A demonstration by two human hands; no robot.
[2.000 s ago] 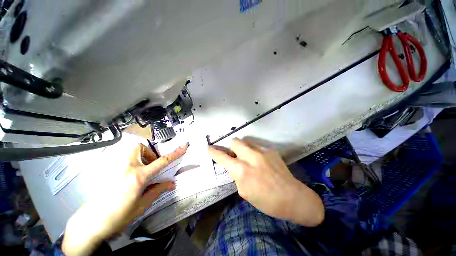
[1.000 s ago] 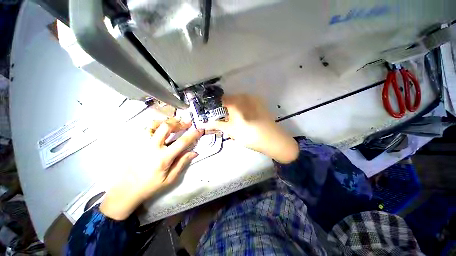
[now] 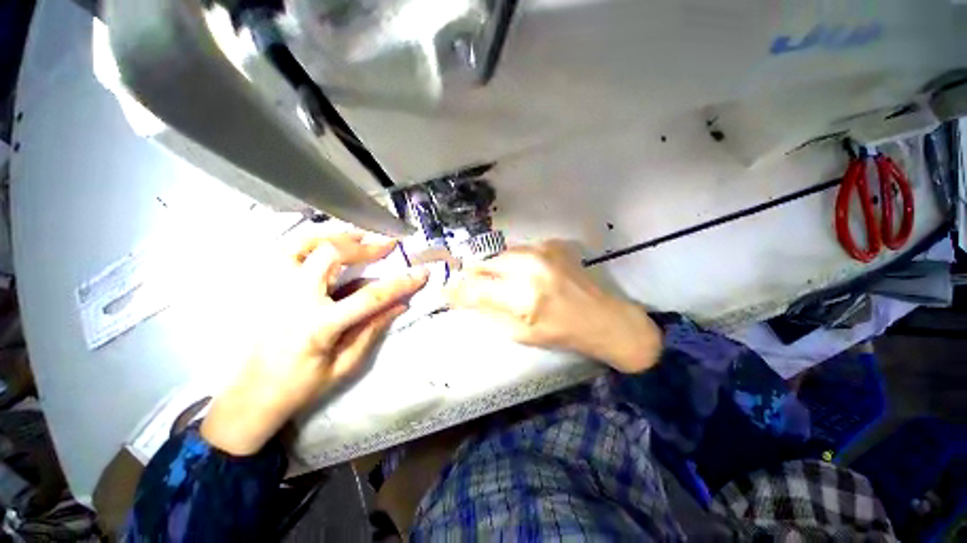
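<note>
A white piece (image 3: 416,310) lies under the presser foot area (image 3: 429,225) of the sewing machine, mostly covered by my hands, with a small brown part showing at the needle. My left hand (image 3: 318,329) lies on the left of it, fingers spread around the piece and fingertips pressing near the foot. My right hand (image 3: 546,302) is just right of the foot, below the ribbed silver knob (image 3: 486,245), fingers bent with the tips at the piece's right edge. Glare washes out the details.
The off-white machine head (image 3: 636,64) spans the top. Red-handled scissors (image 3: 873,207) lie at the table's right edge. A white slotted strip (image 3: 119,302) lies far left, another at the front left edge. Scraps (image 3: 822,337) and a blue basket (image 3: 848,408) are at lower right.
My right hand has moved in beside the foot, then slightly right and down. My left hand stays at the piece, its fingers shifted a little. The view has swung left.
</note>
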